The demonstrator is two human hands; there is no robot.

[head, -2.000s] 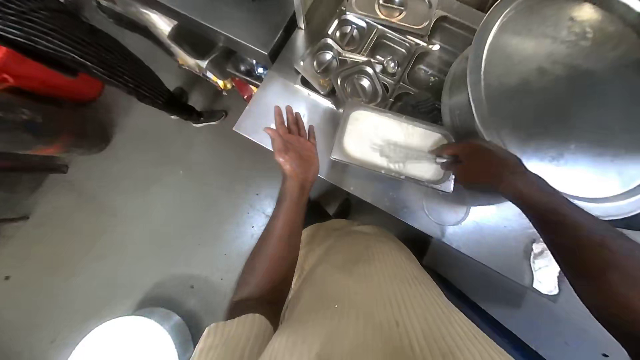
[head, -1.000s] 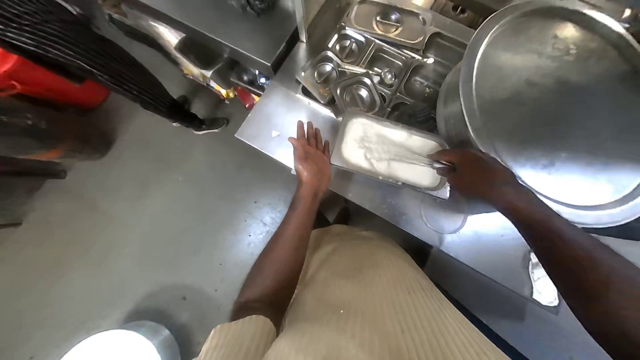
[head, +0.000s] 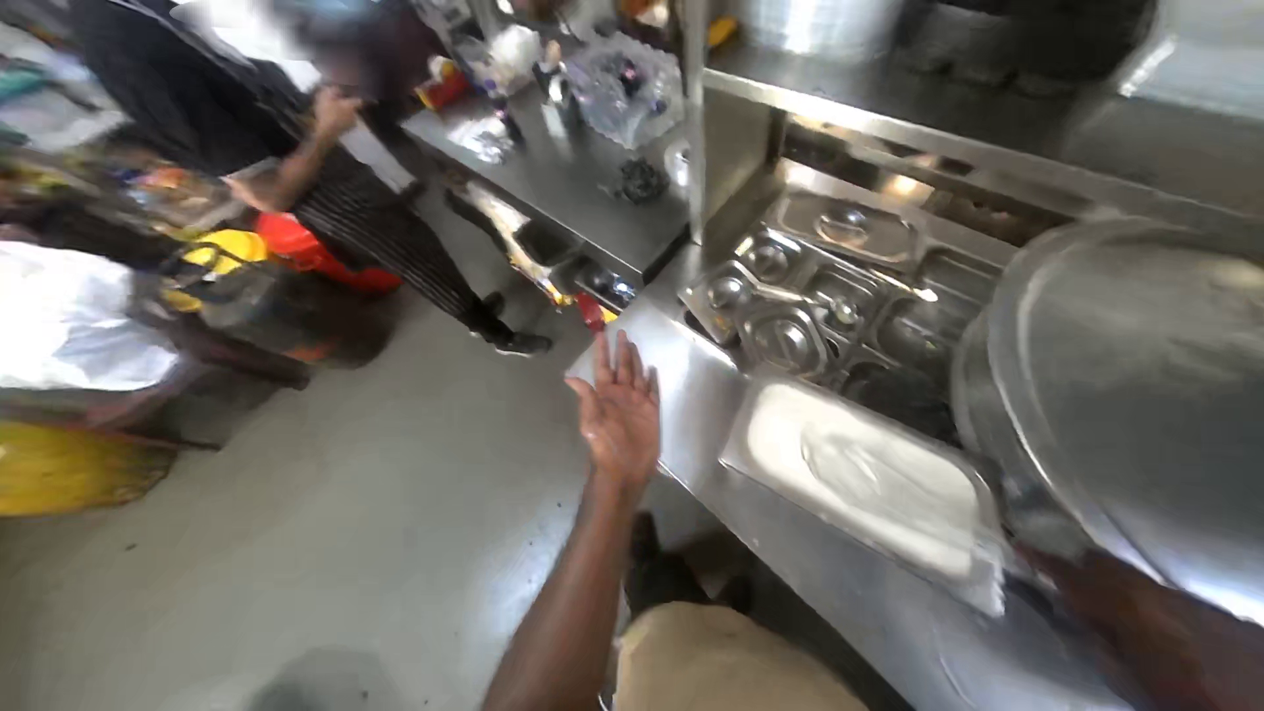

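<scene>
My left hand (head: 622,420) is raised with its palm up and fingers apart, holding nothing, beside the edge of the steel counter (head: 681,385). A rectangular steel pan (head: 736,434) on the counter holds a white, creamy mixture (head: 790,430). The wires of a whisk (head: 849,464) lie blurred in the mixture. At the pan's right end is my right hand (head: 1071,583), closed around the whisk's handle; motion blur hides its fingers. Clear plastic film seems to hang at the pan's near right corner.
Lidded steel inserts (head: 785,336) sit behind the pan. A large round steel vessel with a lid (head: 1155,395) stands at right. A post (head: 694,128) holds a shelf above. Across the floor, a person in striped trousers (head: 385,237) stands near a red tub (head: 316,252).
The view has tilted up, bringing more of the other person and the shelf into sight. The whisk has moved within the mixture. My left hand remains raised with its fingers apart.
</scene>
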